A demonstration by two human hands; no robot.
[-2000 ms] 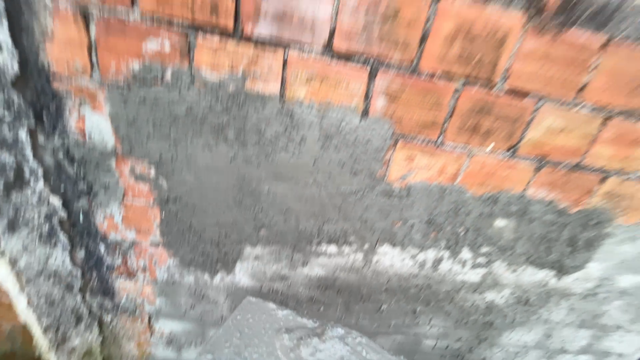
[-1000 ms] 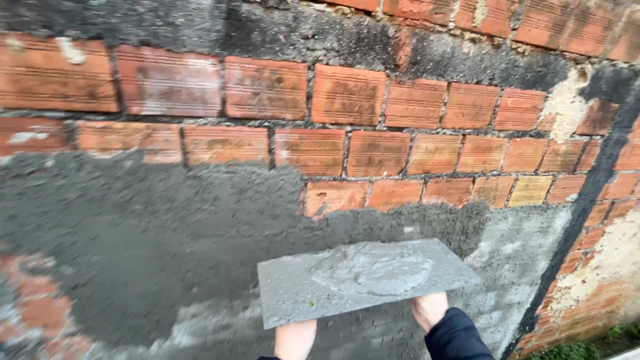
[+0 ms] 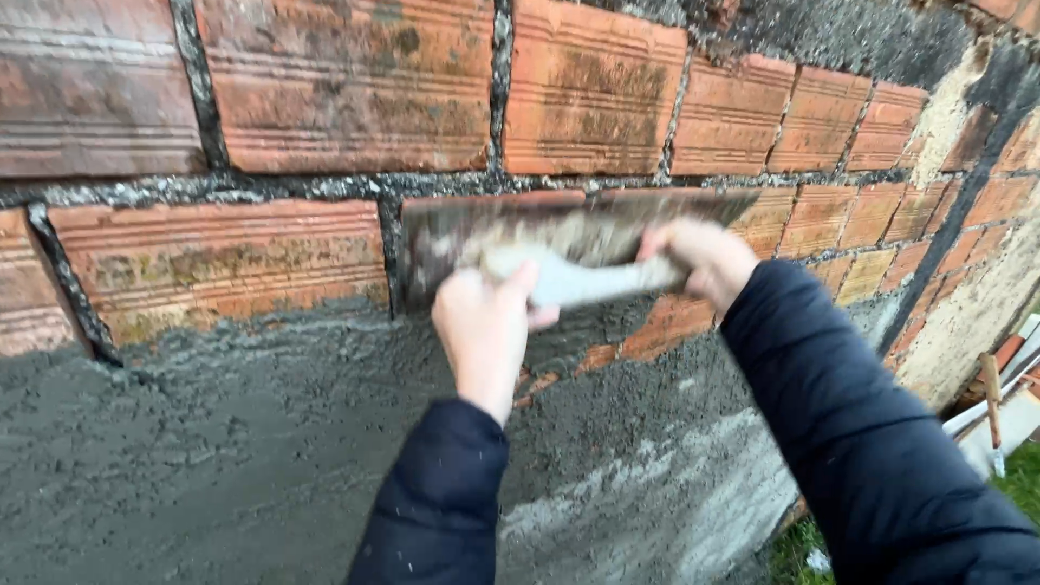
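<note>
A plastering trowel (image 3: pixel 585 227), blurred, lies with its long plate up against the brick wall (image 3: pixel 349 89), its back and handle turned to me. My left hand (image 3: pixel 487 325) grips the left end of the pale handle (image 3: pixel 593 280), thumb on top. My right hand (image 3: pixel 703 260) is closed round the handle's right end. Wet grey mortar (image 3: pixel 211 455) coats the wall below and left of the trowel, and more of it (image 3: pixel 642 414) lies below right. The face of the plate towards the wall is hidden, so any mortar on it cannot be seen.
Bare hollow bricks with dark joints run above the mortar's ragged edge. A dark vertical strip (image 3: pixel 946 227) crosses the wall at the right. Beyond it, at the lower right, are a wooden-handled tool (image 3: pixel 991 398), stacked boards (image 3: pixel 1011 422) and grass (image 3: pixel 792 552).
One second ago the plate lay face up, bearing a heap of mortar, both hands beneath it. Now it is tipped up against the bricks. The view has moved closer to the wall.
</note>
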